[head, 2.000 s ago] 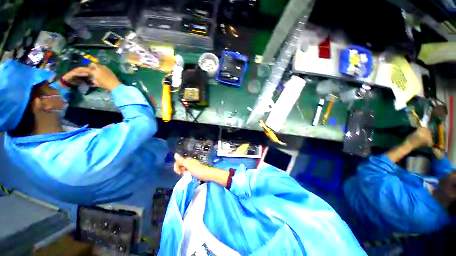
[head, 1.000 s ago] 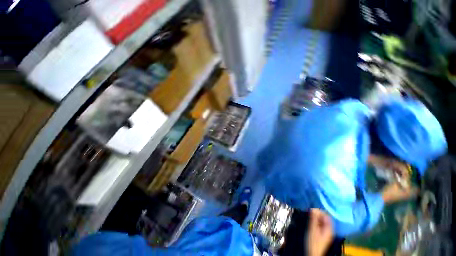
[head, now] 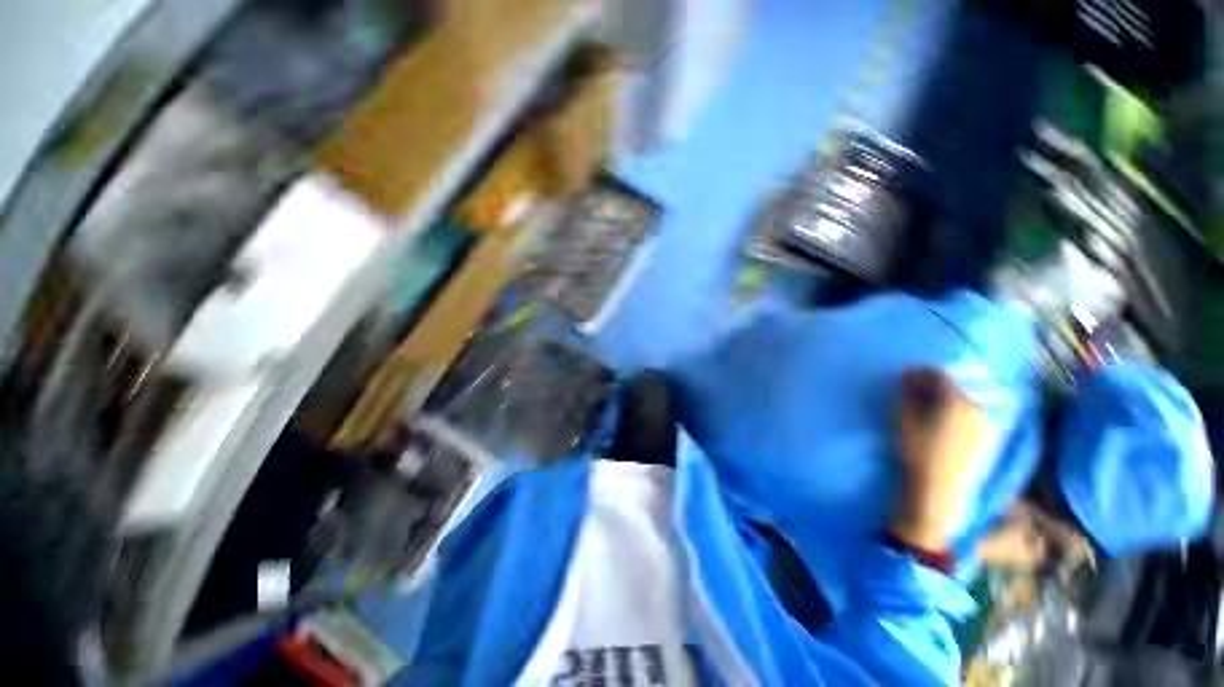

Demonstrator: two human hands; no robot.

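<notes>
The frame is strongly blurred. My right hand [head: 942,463] is raised right of the centre, with a red band at the wrist and a blue sleeve below. Its fingers are too smeared to tell whether they are apart or hold anything. My left hand is out of the picture. Nearest in front of me on the floor are a flat dark tray [head: 526,389] and a grey tray of parts [head: 597,255] beyond it. My hand is apart from both.
Shelving [head: 289,436] runs along the left with a white box [head: 279,289] and a brown carton [head: 436,101]. A person in a blue coat and cap [head: 1134,456] is close on my right at a cluttered bench. Shiny stacked trays [head: 852,208] stand ahead on the blue floor [head: 725,175].
The view has swung from the bench to the shelves and floor aisle. Since the last earlier frame, my right hand shows higher and further right, and my torso has come into view.
</notes>
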